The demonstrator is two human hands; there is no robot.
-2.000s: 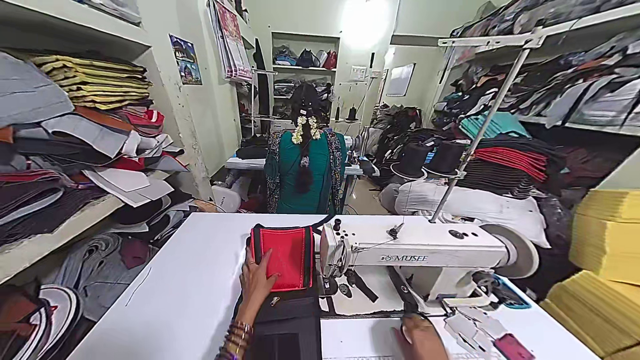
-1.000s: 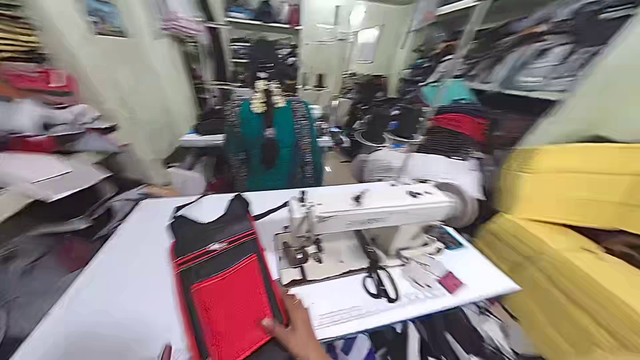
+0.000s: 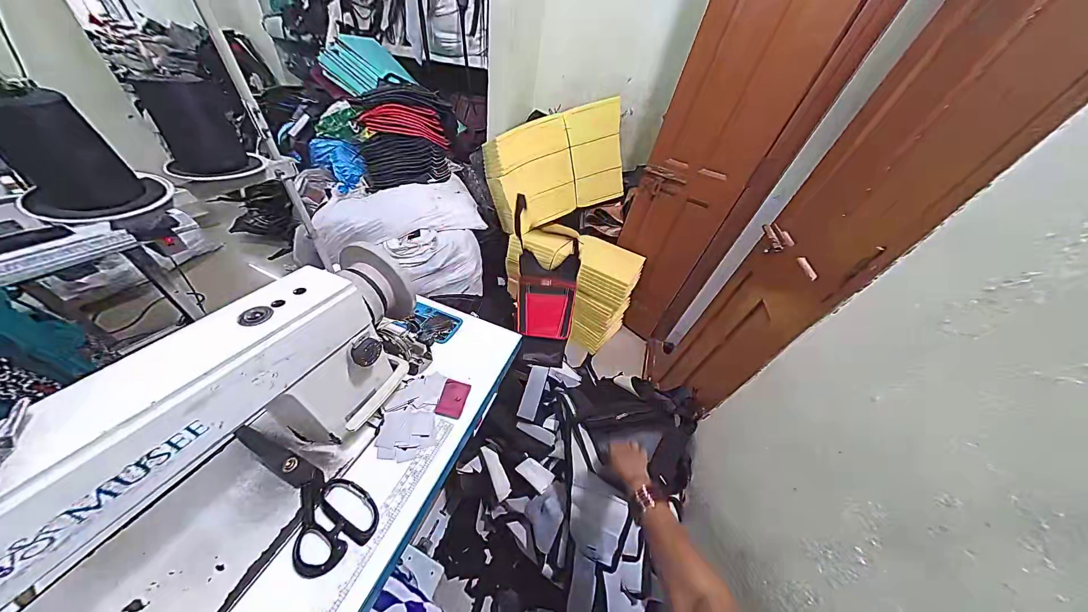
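Observation:
My right hand [image 3: 629, 466], with a bracelet or watch at the wrist, reaches down from the lower right onto a pile of black and grey fabric pieces [image 3: 633, 416] on the floor. Its fingers are blurred against the fabric, so their grip cannot be made out. My left hand is out of view. A black bag piece with a red panel [image 3: 545, 311] stands upright against stacked yellow sheets [image 3: 608, 285], its strap raised. Black-handled scissors [image 3: 336, 527] lie on the white table beside the sewing machine [image 3: 195, 382].
Small pale pieces [image 3: 408, 425] and a maroon piece [image 3: 452, 399] lie near the table edge. Fabric scraps [image 3: 501, 510] cover the floor. White sacks [image 3: 399, 208] sit behind the machine. A brown wooden door [image 3: 765, 195] and a bare wall [image 3: 901, 442] bound the right side.
The view has swung right and down. The red and black bag piece has gone from the table to the yellow stack. My right hand has left it and is at the floor pile.

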